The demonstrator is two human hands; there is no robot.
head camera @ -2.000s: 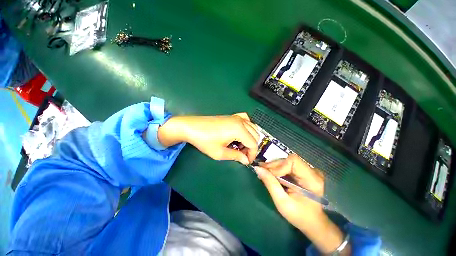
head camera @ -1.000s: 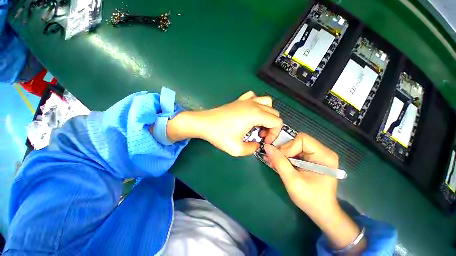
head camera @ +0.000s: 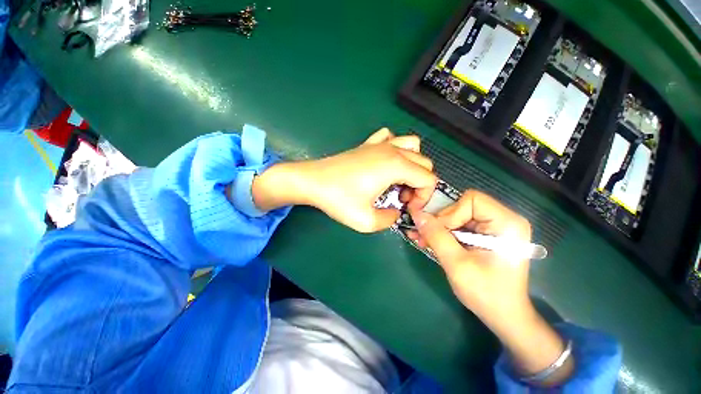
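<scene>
A palm-sized device unit (head camera: pixel 441 202) lies on the dark grid mat (head camera: pixel 492 181), mostly covered by my hands. Part of its pale battery and dotted board edges show. My left hand (head camera: pixel 373 185) is bent over the unit's left end, fingertips on or just above it; what they hold is hidden. My right hand (head camera: pixel 484 250) holds a pale, shiny pen-like tool (head camera: pixel 503 245), probably the tweezers, its back end pointing right. Its tip is hidden between my fingertips, which meet those of my left hand over the unit.
A black foam tray (head camera: pixel 492 135) at the right holds several battery-carrying board units (head camera: pixel 552 111). A bundle of thin cables (head camera: pixel 209 21), a clear bag (head camera: pixel 121 23) and loose black parts (head camera: pixel 75 38) lie upper left. Crumpled clear packaging (head camera: pixel 88 165) is at the far left.
The tray and bench items have shifted upward in view. The tool in my right hand has turned from a dark, thin look to a bright one. Both hands stay over the unit.
</scene>
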